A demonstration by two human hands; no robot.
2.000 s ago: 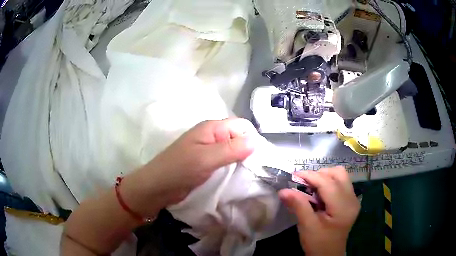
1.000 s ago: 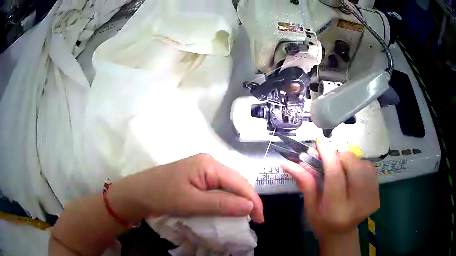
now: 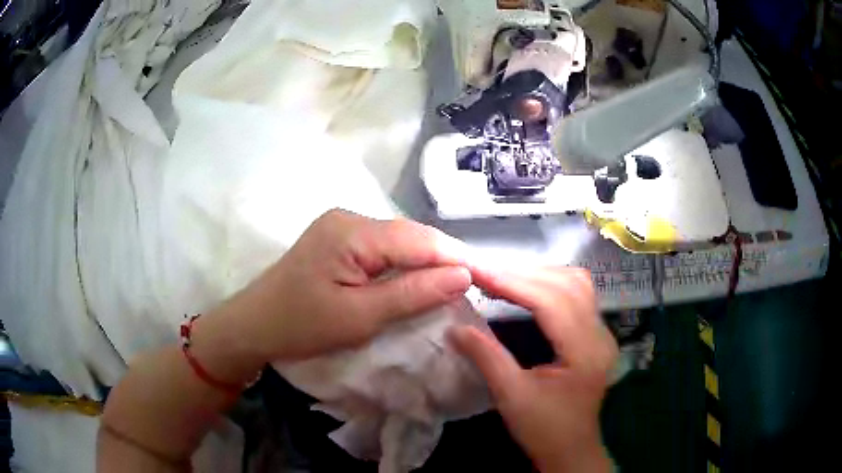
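My left hand (image 3: 351, 291), bare with a red cord on the wrist, pinches the edge of a white garment piece (image 3: 406, 369) in front of the table. Part of the cloth hangs crumpled below my hand. My right hand (image 3: 545, 360) is beside it; its index fingertip meets my left fingertips at the cloth edge, and its thumb lies lower against the cloth. The snips do not show; the right palm is hidden. The sewing machine (image 3: 572, 189) stands behind my hands, with no cloth seen under its dark needle area (image 3: 519, 166).
Heaped white cloth (image 3: 55, 222) lies at the left. A lamp head (image 3: 637, 115) hangs over the machine bed. A yellow piece (image 3: 637, 231) is at the bed's front edge. A dark phone-like object (image 3: 757, 148) lies at the right. A printed ruler (image 3: 683, 268) runs along the table's front.
The snips, seen near the needle area a second ago, are out of sight. My right hand has moved down and left to my left hand, which has risen with the cloth edge.
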